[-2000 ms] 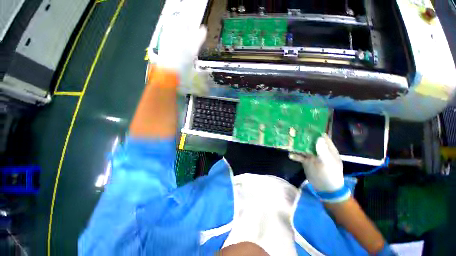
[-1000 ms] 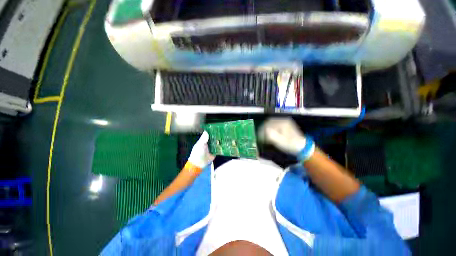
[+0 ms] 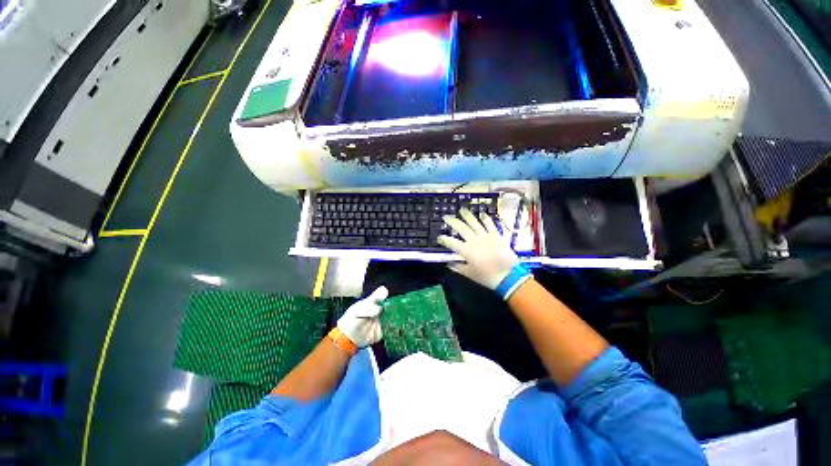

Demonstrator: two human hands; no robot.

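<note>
My left hand [image 3: 363,319], in a white glove with an orange wrist band, holds a green circuit board [image 3: 420,324] by its left edge, low in front of my chest. My right hand [image 3: 483,250], gloved with a blue wrist band, lies with spread fingers over the right part of the black keyboard [image 3: 374,220] and holds nothing. The large white inspection machine [image 3: 565,166] stands behind the keyboard, its cover closed, with a bright white and red glow and blue light inside.
A black mouse [image 3: 588,217] lies on a dark pad right of the keyboard. Thin pens [image 3: 536,227] lie between them. Green ribbed racks [image 3: 246,332] are low at left, another green stack [image 3: 774,359] at right. A white paper [image 3: 754,449] is low right. A grey-white machine stands far left.
My right hand has moved from beside the board up onto the keyboard. My left hand still holds the board. The machine opening, open two seconds ago, is now covered and lit inside.
</note>
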